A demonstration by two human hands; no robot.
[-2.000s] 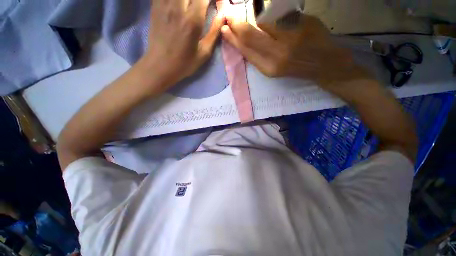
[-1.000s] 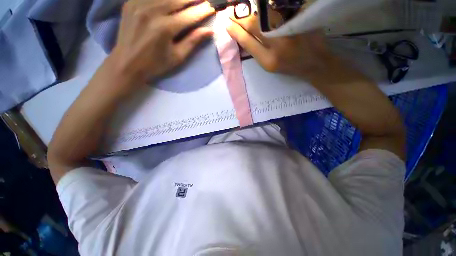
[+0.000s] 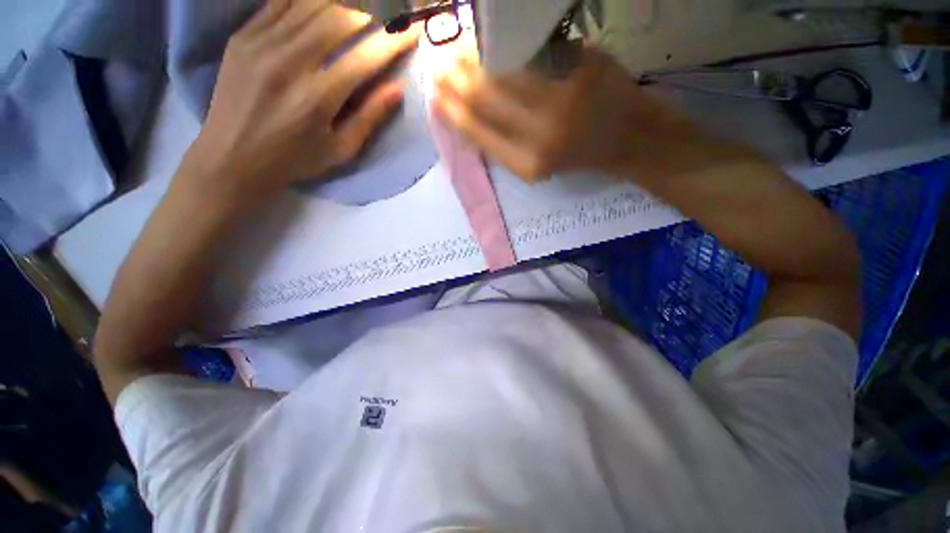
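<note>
The grey-blue fabric panel lies on the white table with its rounded end towards me. The pink strip runs from the bright needle area down to the table's front edge. My left hand lies spread on the panel, left of the needle area. My right hand is slightly blurred, its fingertips together on the upper part of the pink strip, just below the lamp light. The lamp glare and my fingers hide the exact contact with the strip.
Black-handled scissors lie at the right of the table, blades pointing left. The pale machine head stands over the work. More grey-blue fabric is at the left. A blue lattice basket is below the table edge.
My left hand has moved left and spread flatter on the panel. My right hand has shifted left with the strip's upper part. The machine head shows more to the left.
</note>
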